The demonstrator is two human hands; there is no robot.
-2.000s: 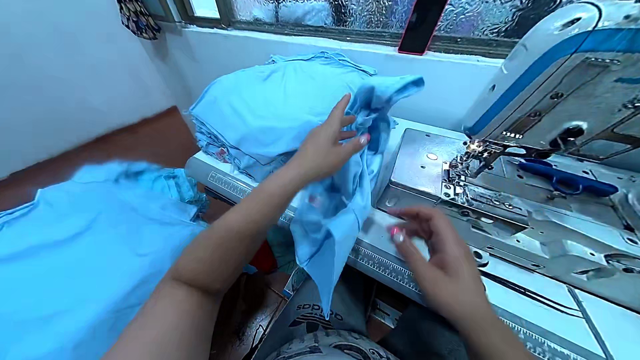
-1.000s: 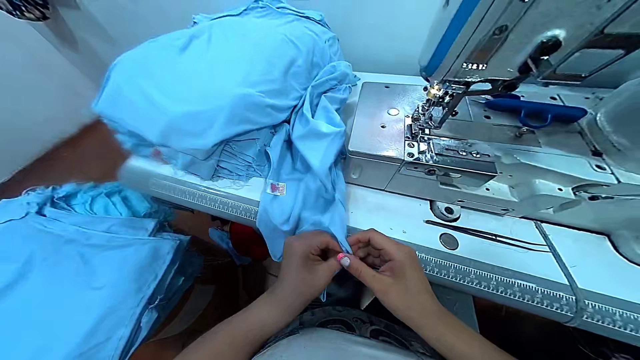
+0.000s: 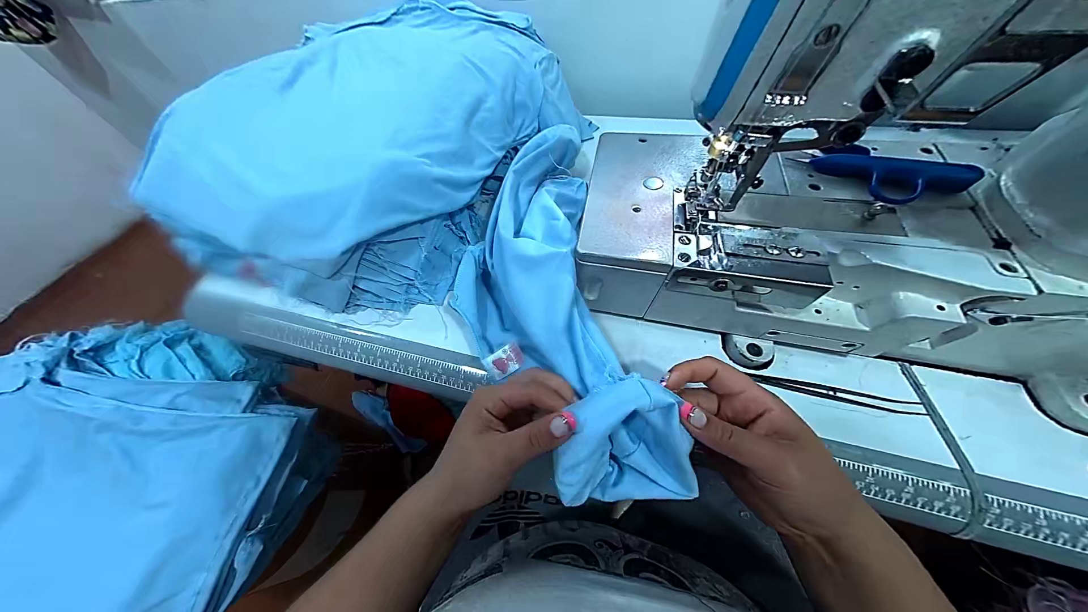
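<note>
A light-blue fabric garment piece (image 3: 544, 255) runs from beside the machine bed down to the table's front edge, with a small printed tag (image 3: 503, 361) on its left side. Its near end is gathered between my two hands over my lap. My left hand (image 3: 510, 425) pinches the cloth between thumb and fingers at the left of the fold. On the other side of that fold, my right hand (image 3: 739, 425) grips the cloth the same way. The industrial sewing machine (image 3: 722, 204) stands to the right, its needle area away from the cloth.
A tall pile of light-blue cloth pieces (image 3: 340, 144) lies on the table's left part. Another stack (image 3: 127, 484) is at the lower left. Blue thread snips (image 3: 909, 174) rest on the machine. A measuring tape (image 3: 909, 493) runs along the table's front edge. Black tweezers (image 3: 833, 393) lie behind it.
Since two seconds ago both hands have come together at the garment's near end. From one second ago, they have spread slightly apart, with the cloth's end folded up between them.
</note>
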